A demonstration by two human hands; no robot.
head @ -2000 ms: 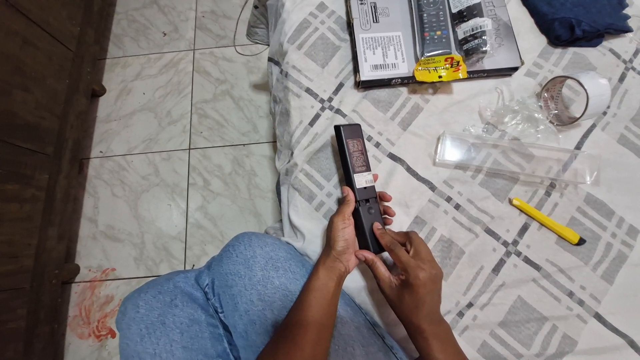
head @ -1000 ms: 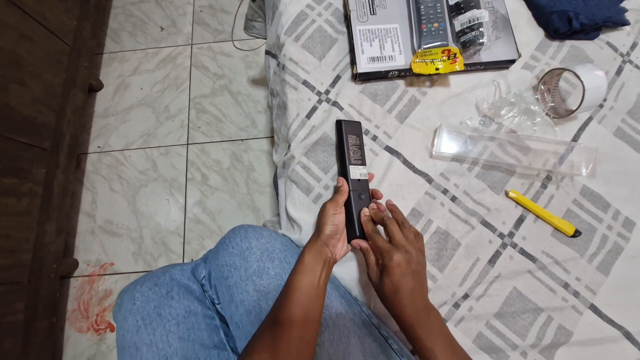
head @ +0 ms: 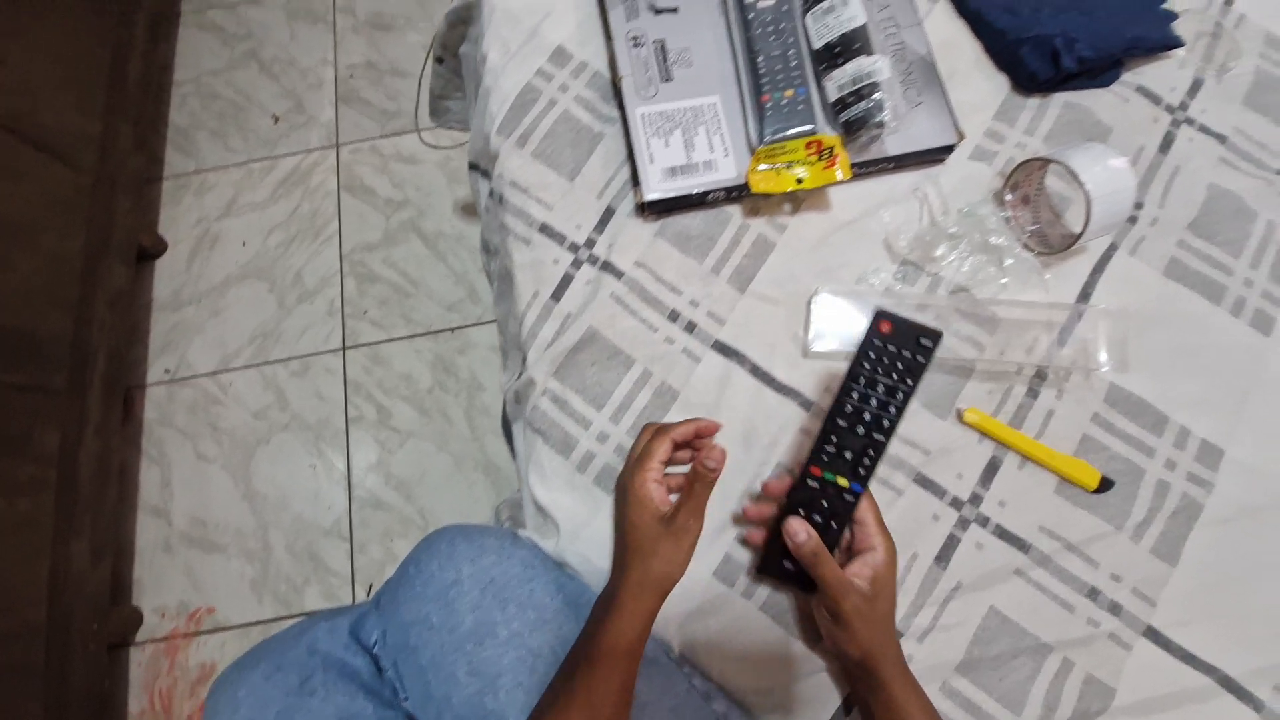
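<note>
My right hand holds a black remote control by its lower end, button side up, with the thumb on its face. To the left of it, my left hand is raised with bent fingers and nothing in it. Beyond the remote's upper end lies a clear plastic package. A yellow utility knife rests on the patterned cloth to the right of the remote.
A flat box carries a packaged remote and a wrapped black item. Nearby are crumpled clear plastic, a roll of white labels and dark blue fabric. Tiled floor lies left of the cloth's edge.
The remote, earlier back side up in my left hand, is now button side up in my right hand. My left hand has let go and is apart from it.
</note>
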